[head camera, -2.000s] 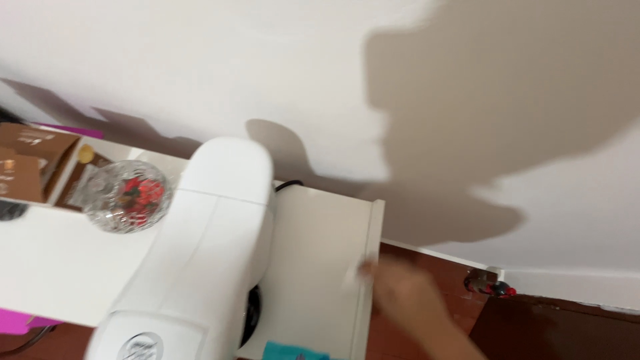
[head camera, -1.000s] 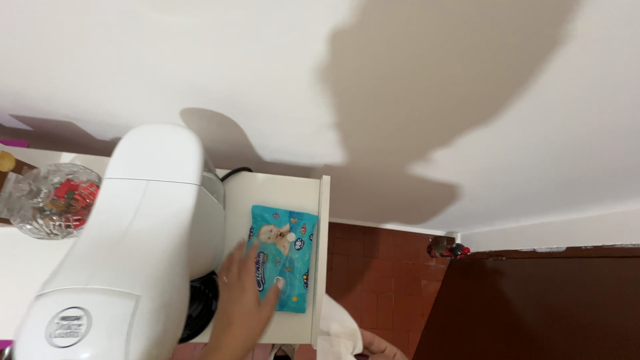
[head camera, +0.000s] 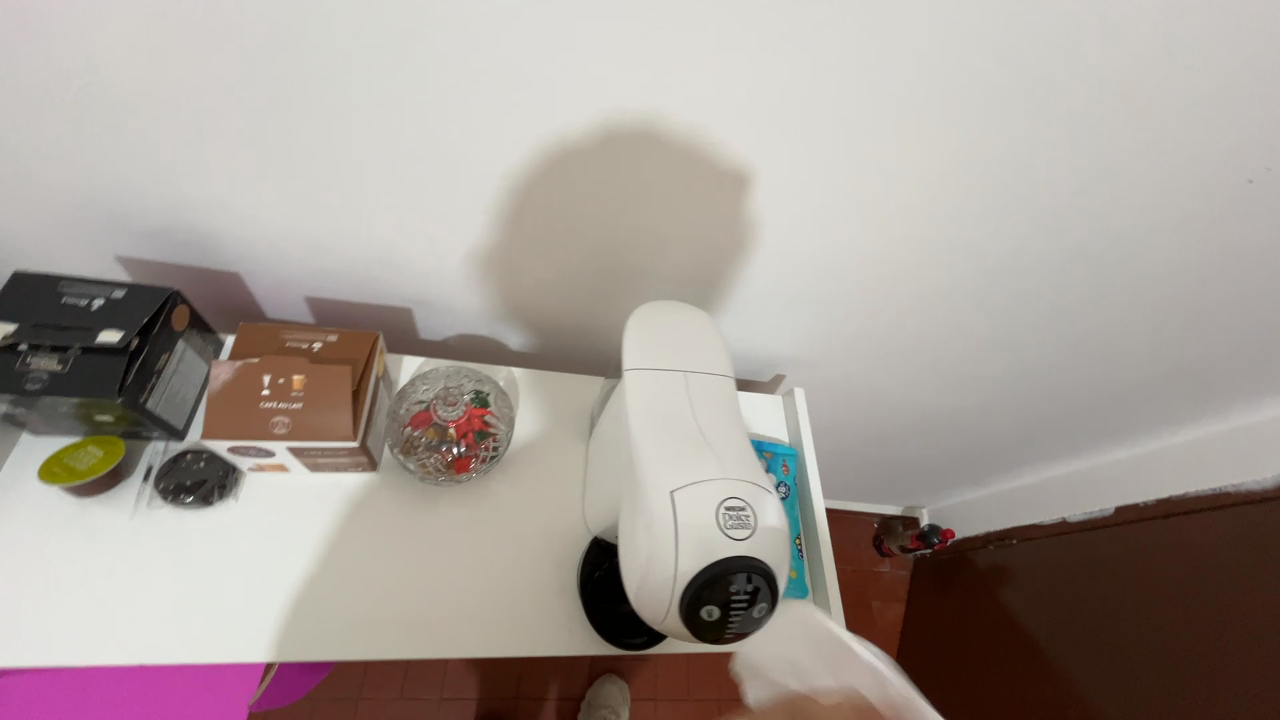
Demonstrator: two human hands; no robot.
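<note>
A white wipe or cloth (head camera: 830, 660), blurred, hangs at the bottom right, just past the front edge of the white shelf. Part of a hand (head camera: 815, 706) shows beneath it at the frame's bottom edge; it seems to hold the cloth, and which hand it is I cannot tell. Left of the cloth stands a white Dolce Gusto coffee machine (head camera: 670, 440) with a round black front panel (head camera: 730, 600). Behind it, on the right end of the shelf, lies a blue wipes packet (head camera: 797, 560), largely hidden by the machine.
A lidded glass bowl (head camera: 452, 425) with red contents, a brown coffee box (head camera: 285, 400), a black box (head camera: 95, 350), a green-topped capsule (head camera: 83, 463) and a black round item (head camera: 197, 477) stand on the white shelf (head camera: 450, 590). A brown door (head camera: 1100, 610) is at right.
The hand that was over the blue packet has left it. The white cloth, earlier beside the shelf's right end, is now in front of it. The view has swung left.
</note>
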